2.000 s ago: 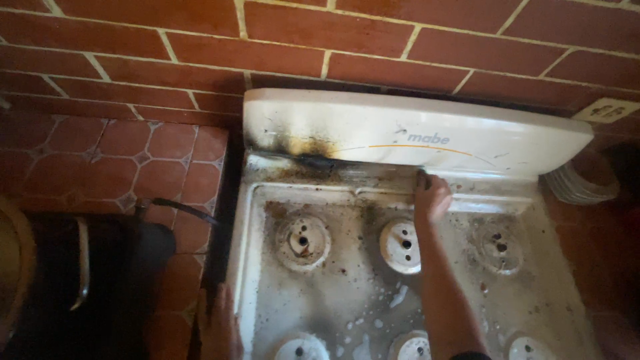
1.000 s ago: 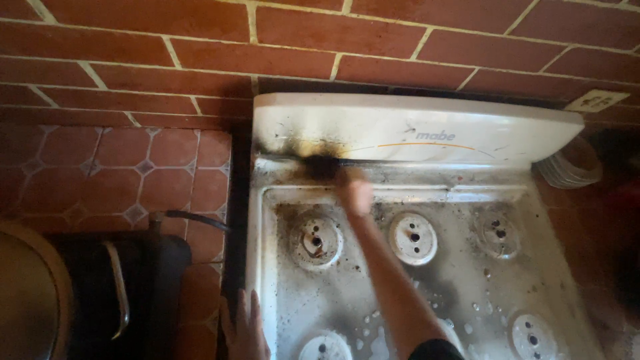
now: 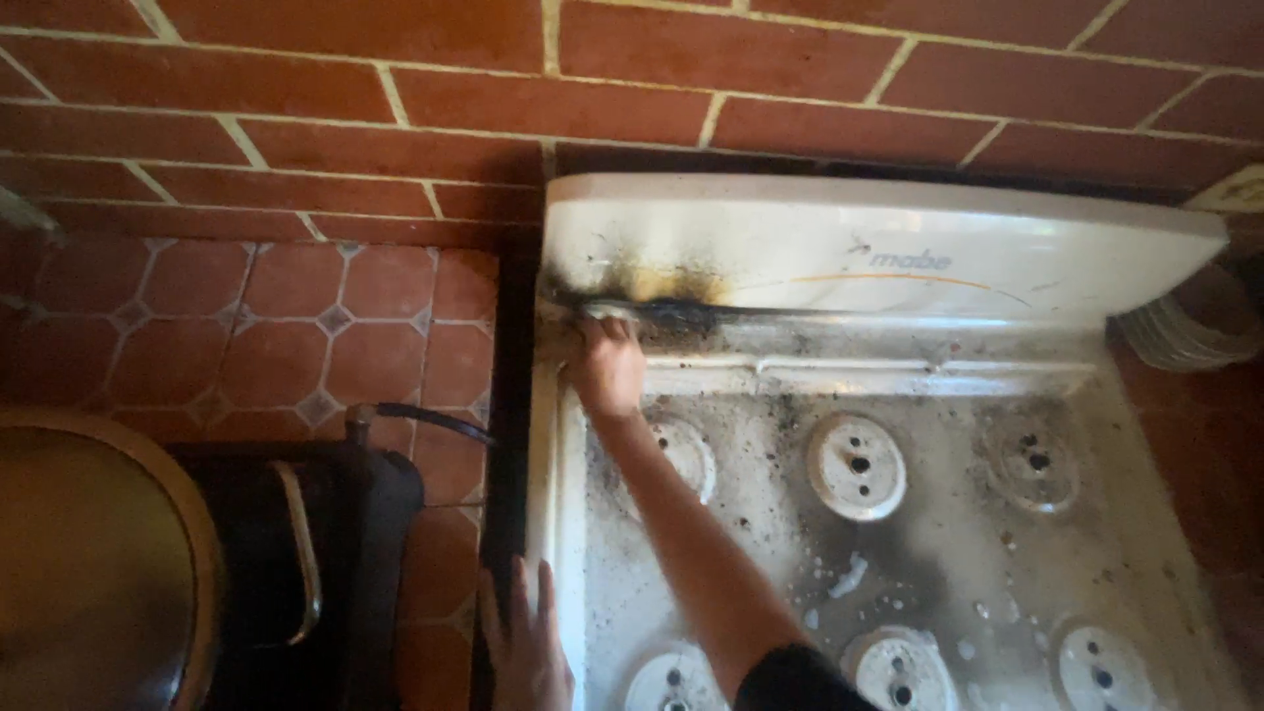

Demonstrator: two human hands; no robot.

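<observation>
A white Mabe gas stove top with round burner seats, dark grime and whitish suds spots fills the right half of the view. Its upright back panel is scorched black and yellow at the left. My right hand is closed at the panel's foot, near the left corner, below the scorch mark. A small pale thing shows at its fingertips; what it is cannot be told. My left hand rests with fingers spread against the stove's left edge, gripping nothing visible.
Left of the stove stand a black appliance with a metal handle and a large round lid. A dark hose reaches toward the stove over the red tiles. Stacked plates sit beyond its right side. A brick wall rises behind.
My right hand has moved left along the foot of the back panel, from below the brand name to the left corner. My left hand stays at the stove's left edge.
</observation>
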